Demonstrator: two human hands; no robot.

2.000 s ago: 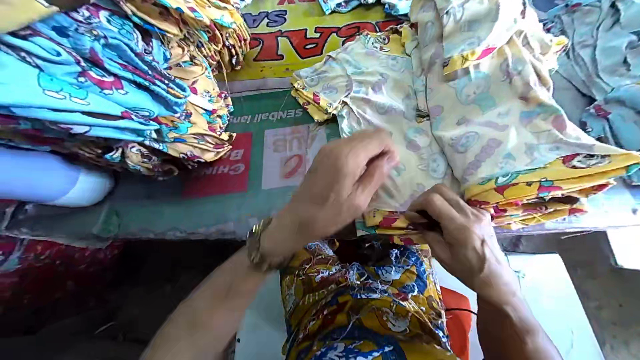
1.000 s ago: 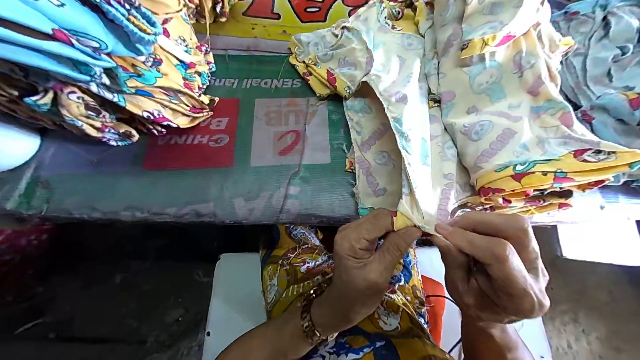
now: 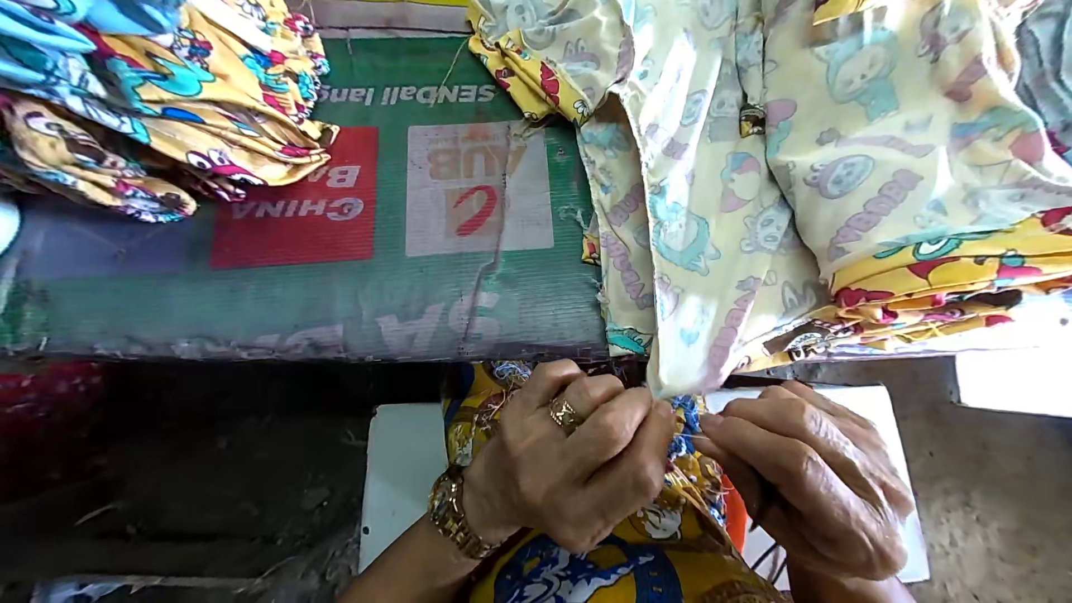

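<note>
A pale yellow printed garment (image 3: 695, 209), wrong side out, hangs over the table's front edge with its lower corner between my hands. My left hand (image 3: 578, 452), with a ring and a gold-coloured bracelet watch (image 3: 456, 512), pinches that corner. Just to the right, my right hand (image 3: 804, 469) has its fingertips closed on what looks like a fine thread running toward my left hand. Whether it holds anything else is hidden. Patterned yellow cloth (image 3: 620, 553) with loose threads lies over my lap below.
A stack of yellow printed garments (image 3: 946, 268) lies at the right. Blue and yellow garments (image 3: 243, 109) are piled at the upper left. A green printed plastic sheet (image 3: 335, 310) covers the table. Behind my lap shows a white seat (image 3: 402, 477).
The garment's corner has been pulled down over the table edge. My hands, both at that corner one second ago, are now slightly apart, the right one away from the fabric.
</note>
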